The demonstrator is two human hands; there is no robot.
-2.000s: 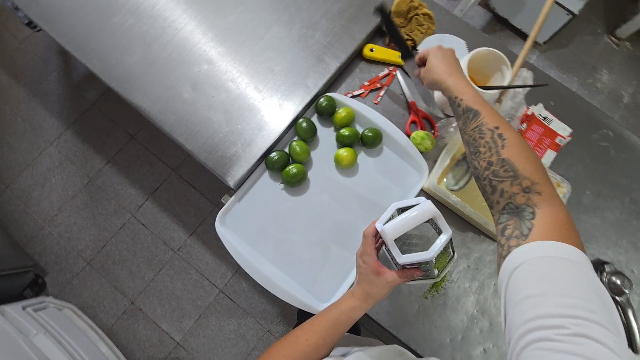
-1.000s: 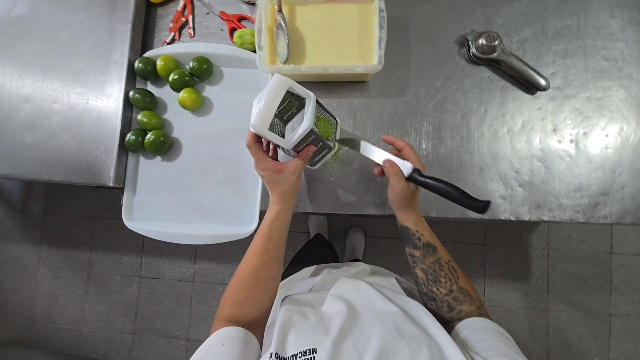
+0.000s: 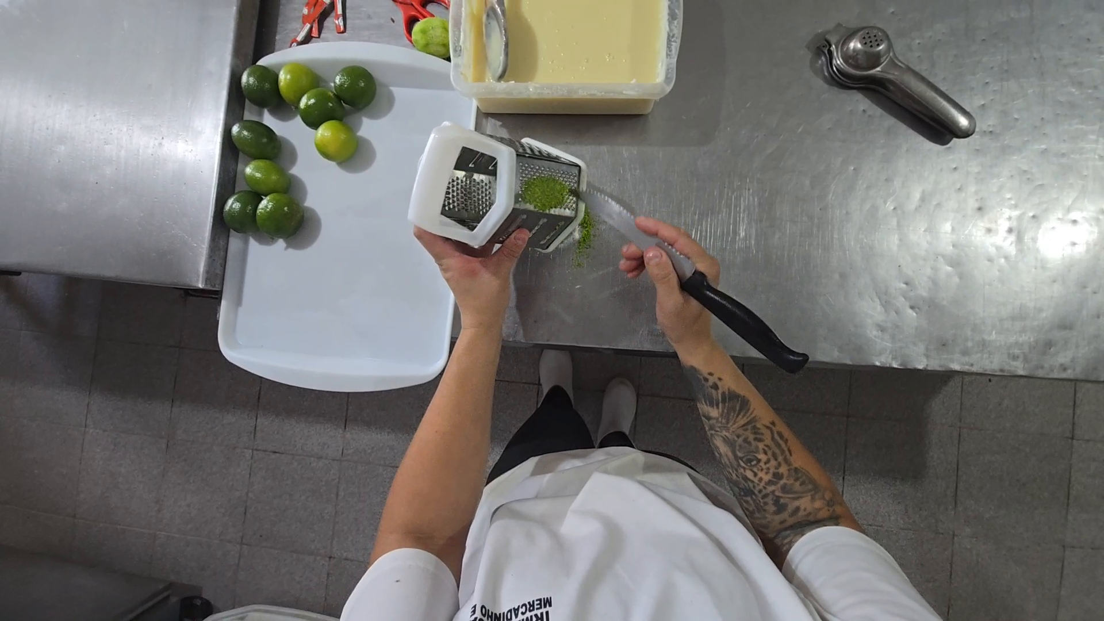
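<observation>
My left hand point(image 3: 479, 267) grips a multi-sided box grater point(image 3: 496, 190) with white plastic ends, held tilted above the metal worktop. Green lime zest point(image 3: 545, 193) clings to one grating face, and more zest lies on the worktop beside the grater. My right hand point(image 3: 673, 272) is closed around a serrated knife point(image 3: 742, 319) with a black handle, near where the blade meets the handle. The blade's tip reaches the zest-covered side of the grater; whether it touches is hard to tell. Several whole limes point(image 3: 320, 108) rest on a white plastic tray point(image 3: 341, 366) at my left.
A plastic tub point(image 3: 565, 103) of pale yellow cream holds a metal spoon point(image 3: 496, 43). Beside it are a peeled-looking lime point(image 3: 431, 37) and red-handled scissors point(image 3: 414, 12). A metal citrus squeezer point(image 3: 897, 78) lies at the right. The worktop's front edge runs before me.
My right hand, earlier far out with the knife over the items behind the tray, has come back beside the grater. The view has shifted strongly. The limes on the tray keep their arrangement.
</observation>
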